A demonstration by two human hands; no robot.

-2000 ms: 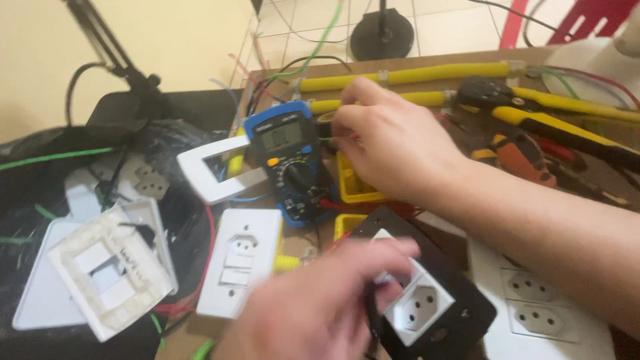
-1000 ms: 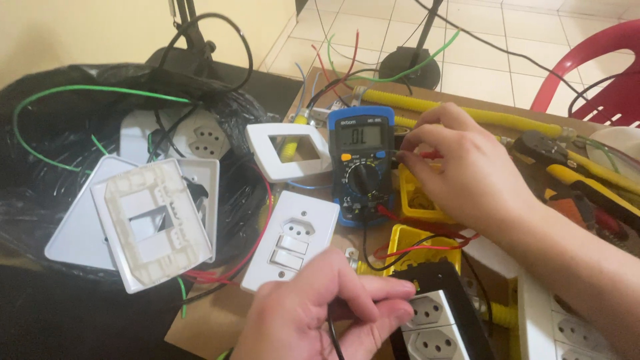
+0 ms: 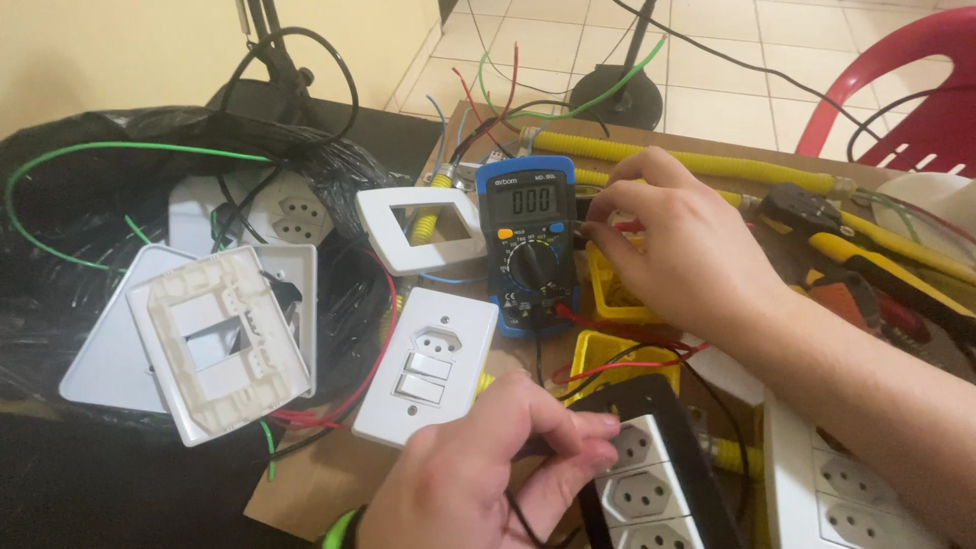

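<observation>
The blue Exbom multimeter lies face up at the centre, its display lit with digits. At its right edge, my right hand pinches the red test probe, with a thin tip pointing toward the meter. Low in the middle, my left hand has its thumb and fingers closed on the black test probe; its tip cannot be made out. Beside that hand are a white wall plate with a socket and switches and a black box with white sockets. A white frame lies left of the meter.
Two yellow trays sit under and near my right forearm. Yellow corrugated conduits, pliers and another socket plate lie right. Loose plates rest on a black plastic bag at left. Loose wires stick up behind the meter.
The meter's display has changed since one second ago. My left hand, earlier over the black box's sockets, is now at their left edge. The view has shifted.
</observation>
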